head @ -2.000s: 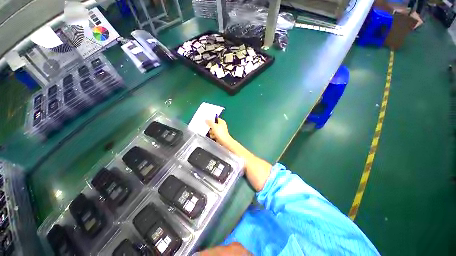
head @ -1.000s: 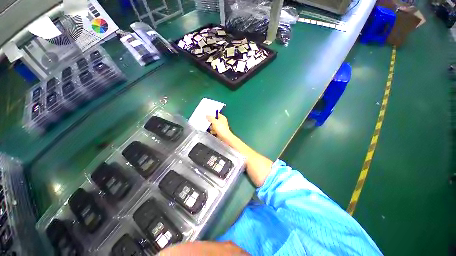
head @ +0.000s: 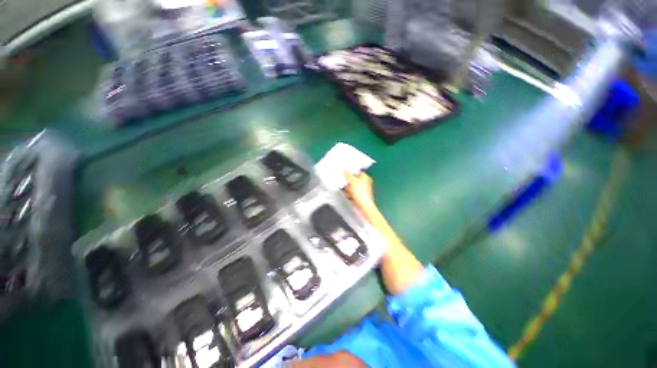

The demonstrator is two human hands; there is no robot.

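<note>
A clear blister tray (head: pixel 288 328) holds two rows of black phones (head: pixel 292 264), open backs up, with white patches in their lower halves. My right hand (head: pixel 360 188) is beyond the tray's far right corner, at the near edge of a white sheet (head: pixel 344 164) on the bench. A small dark tip, likely tweezers, shows at its fingers; blur hides the grip. A skin-toned shape, likely my left hand (head: pixel 328 361), is cut off by the bottom edge, its fingers unseen.
A black parts tray (head: pixel 389 133) heaped with pale pieces stands beyond the sheet. Stacked filled trays stand at the far left (head: pixel 173 75) and left edge (head: pixel 36 208). Wrapped parts (head: pixel 275 49) lie at the back. Blue stools (head: pixel 529 192) and a yellow floor line (head: pixel 576 266) are at the right.
The view has turned, so the blister tray, sheet and parts tray sit further right. The picture is more blurred. My right hand stays at the sheet.
</note>
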